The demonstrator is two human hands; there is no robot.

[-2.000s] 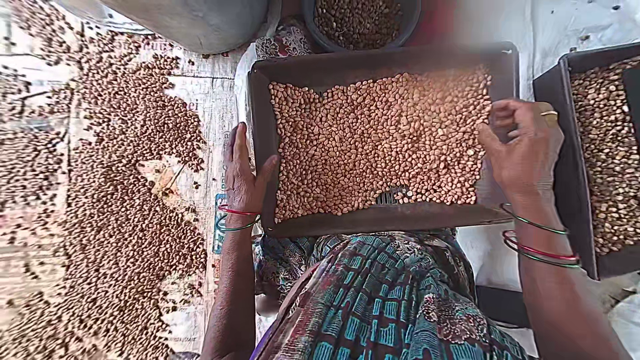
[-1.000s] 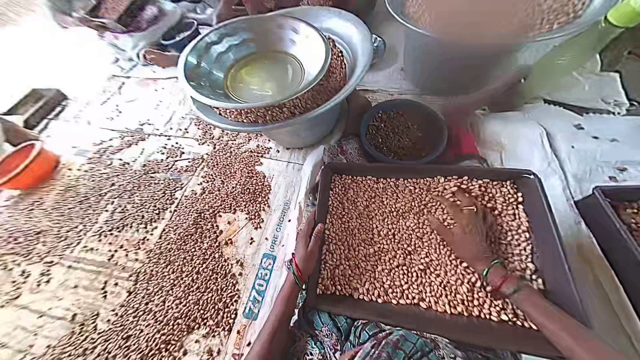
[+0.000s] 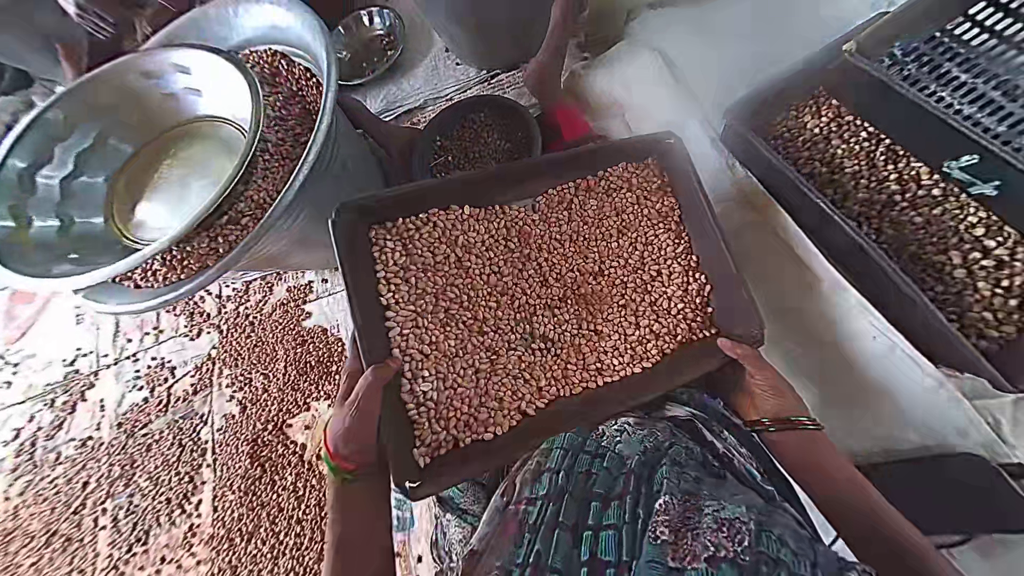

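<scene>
A dark rectangular tray (image 3: 560, 408) holds a layer of reddish-brown nuts or seeds (image 3: 544, 288), and it sits tilted in the view above my lap. My left hand (image 3: 362, 412) grips its left side, thumb on the rim and fingers hidden beneath. At the lower right corner my right hand (image 3: 756, 384) holds the rim, with the thumb on top and the fingers mostly hidden under the tray. Just beyond the far rim stands a small dark bowl (image 3: 528, 120) with darker seeds in it.
At upper left, a large metal basin (image 3: 320, 152) of seeds has a metal bowl (image 3: 56, 200) resting inside. Seeds lie scattered over printed sheeting (image 3: 48, 344) at left. A dark crate (image 3: 840, 248) of seeds, with a slotted crate (image 3: 944, 104), stands at right. Another person's arm (image 3: 552, 56) reaches in beyond the tray.
My right hand has left the seeds inside the tray and now holds its lower right corner. The tray has turned, its right side now higher in view. The view has shifted.
</scene>
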